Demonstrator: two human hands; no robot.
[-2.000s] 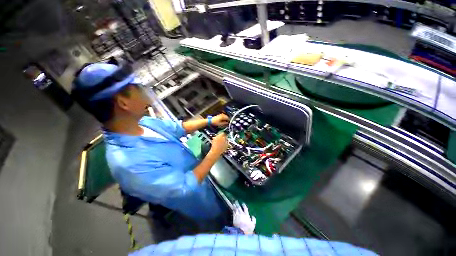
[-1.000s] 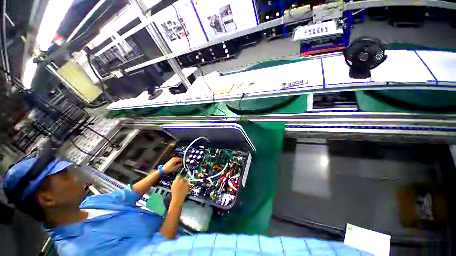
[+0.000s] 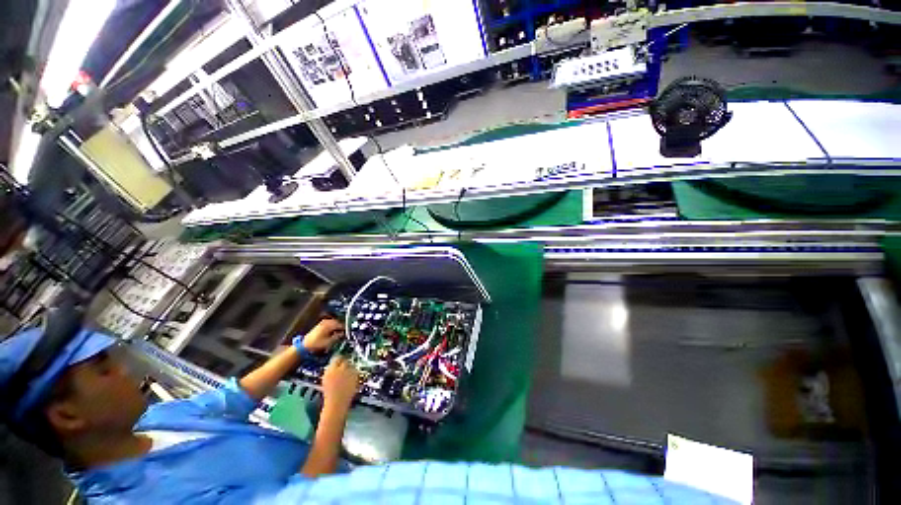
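Note:
An open metal chassis [image 3: 472, 357] with its grey side panel [image 3: 395, 268] upright lies on a green mat [image 3: 514, 345] in front of me. It is packed with green circuit boards, red, white and black wires, and rows of round silvery tops [image 3: 370, 314]. A white cable [image 3: 354, 304] arches over it. A neighbouring worker's bare hands [image 3: 339, 380] are at its left part; one wrist has a blue band. Neither of my hands is in the picture; my blue checked clothing shows along the bottom edge.
The worker in a blue cap and shirt [image 3: 198, 444] is at my left. A white shelf [image 3: 514, 153] behind the conveyor rail [image 3: 692, 237] holds a black fan [image 3: 689, 110]. A white paper sheet [image 3: 708, 471] lies lower right. A brown box [image 3: 815, 395] sits low at right.
The view has swung right and up, bringing the fan and paper in. My white-gloved hand, seen two seconds ago, is out of view. The worker's hands stay at the chassis.

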